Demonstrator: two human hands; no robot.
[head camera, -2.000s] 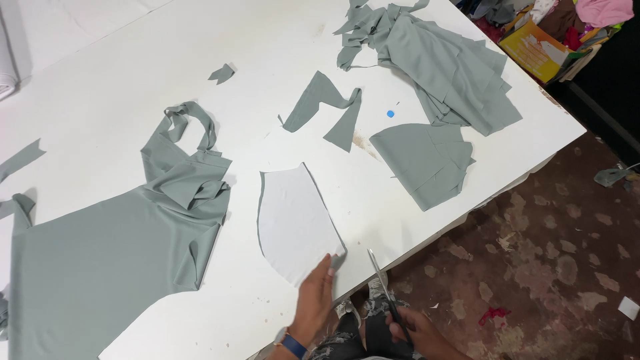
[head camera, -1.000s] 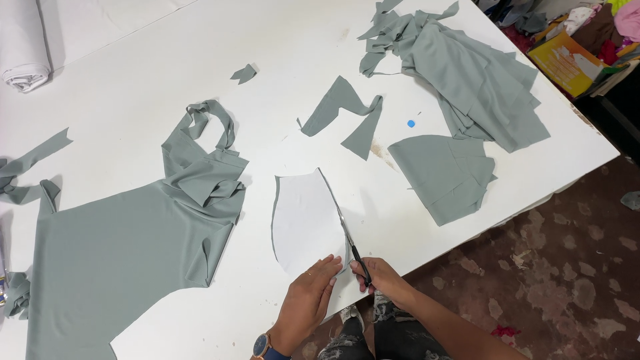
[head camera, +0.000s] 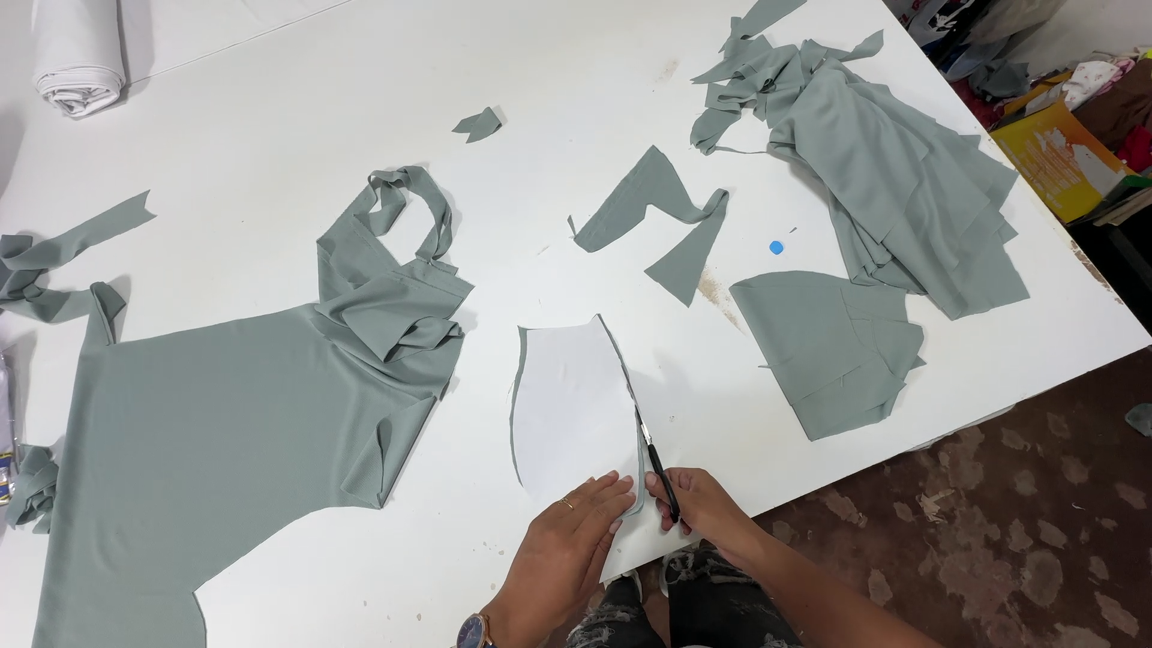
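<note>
A white paper pattern piece (head camera: 576, 405) lies on grey-green fabric that shows as narrow edges along both its sides. My left hand (head camera: 576, 531), wearing a ring and a wristwatch, rests flat on the pattern's lower end with its fingers together. In my right hand (head camera: 697, 508) are black-handled scissors (head camera: 660, 459), their blades at the pattern's right edge, where a thin strip of fabric curls beside them. How far the blades are apart is hard to tell. To the right lies a stack of cut fabric pieces (head camera: 819, 351).
A large grey-green cloth (head camera: 207, 423) spreads over the left of the white table (head camera: 360, 576). Fabric scraps (head camera: 630, 202), a layered fabric pile (head camera: 900, 171), a blue dot (head camera: 777, 247) and a white fabric roll (head camera: 78, 54) lie farther off. A yellow box (head camera: 1062, 153) stands beyond the table's edge.
Two seconds ago the scissors were apart from the pattern, near the table edge; my right hand has brought them to its right edge. My left hand remains at the pattern's lower end.
</note>
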